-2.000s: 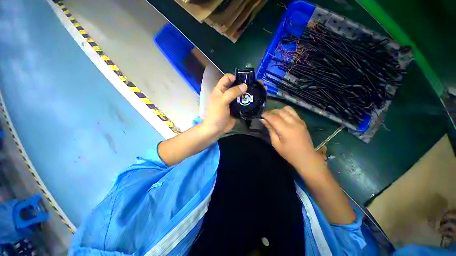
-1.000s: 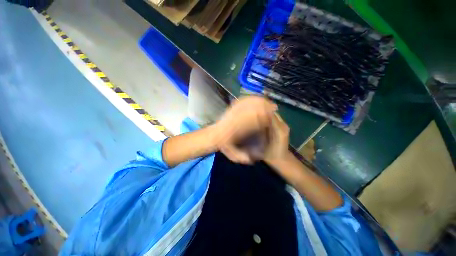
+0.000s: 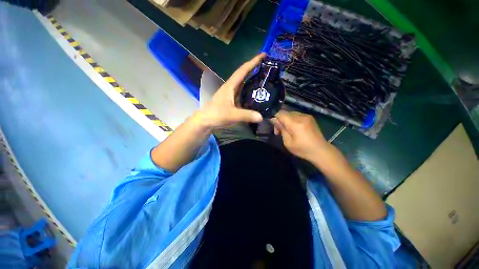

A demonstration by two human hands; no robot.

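A round glossy black ear cup housing [image 3: 262, 94] with a white marking faces up in front of my lap, its short block-like arm pointing away from me. My left hand [image 3: 227, 103] holds it from the left, fingers along the arm and thumb near the lower edge. My right hand [image 3: 299, 132] is at its lower right edge, fingertips pinched together; what they pinch is too small to tell. A heap of thin black microphone leads [image 3: 341, 65], some with reddish wire ends, fills the blue parts tray [image 3: 274, 32] beyond my right hand.
Stacked cardboard sheets [image 3: 223, 18] lie at the top of the bench. A flat cardboard sheet [image 3: 438, 202] lies at lower right. A blue bin [image 3: 170, 63] stands below the bench edge. A greyish liner [image 3: 391, 100] extends beyond the tray. A blue walkway [image 3: 68, 126] runs at left.
One second ago both hands were blurred together around the ear cup, hiding it. Now they are apart and its marked face shows. At the lower right, the cardboard's corner no longer shows a dark shape.
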